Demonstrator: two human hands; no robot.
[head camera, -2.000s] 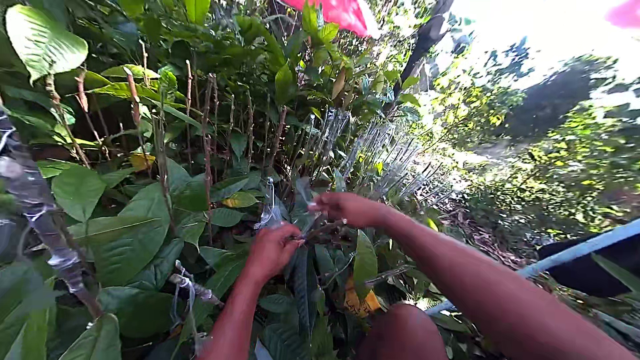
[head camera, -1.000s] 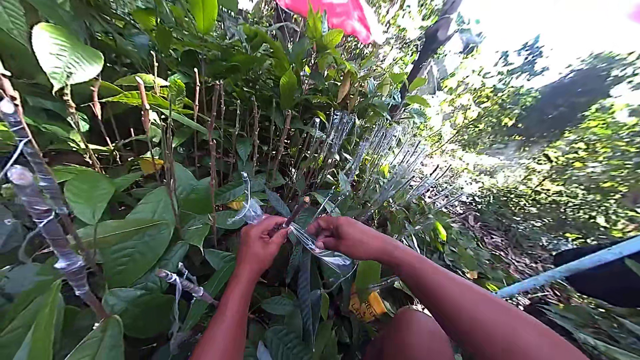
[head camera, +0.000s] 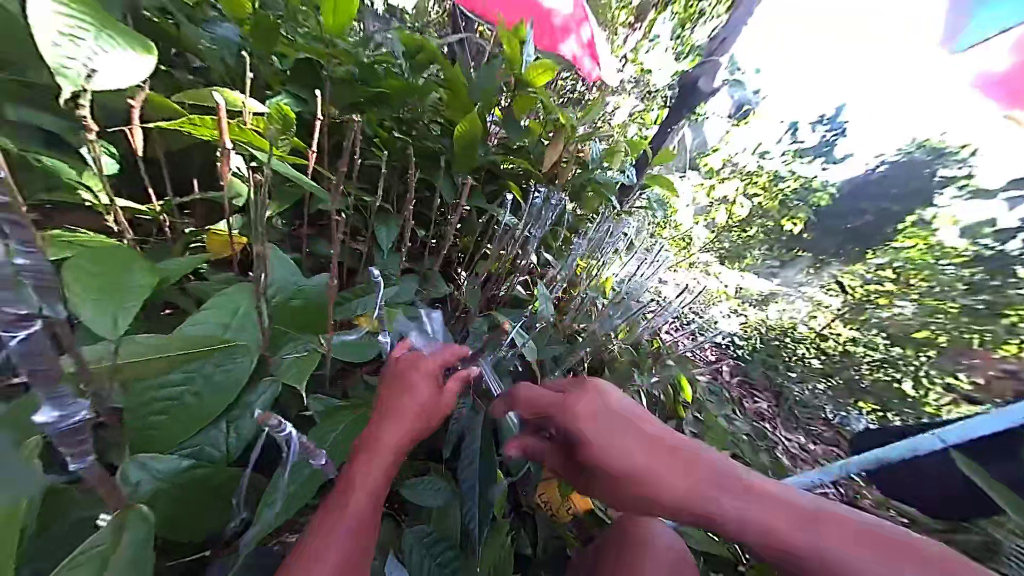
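Observation:
Near the middle, my left hand pinches a thin brown stem between thumb and fingers, with clear plastic film around and above the fingertips. Just right of it is my right hand, its thumb and forefinger near a loose strip of the clear plastic; whether they grip it is not plain. Left of my left hand stands a thin stem tip wrapped in plastic. Lower left, a cut stem is wrapped in film with loose ends hanging.
A thick film-wrapped stem rises at the left edge. Bare cut stems and broad green leaves crowd the left. Many plastic-wrapped stems stand behind my hands. A pale blue bar crosses the lower right; a yellow tag bears writing.
The clear strip stretched between my hands one second ago; now my right hand is lower and slightly farther right, its fingers more spread. My left hand stays at the stem.

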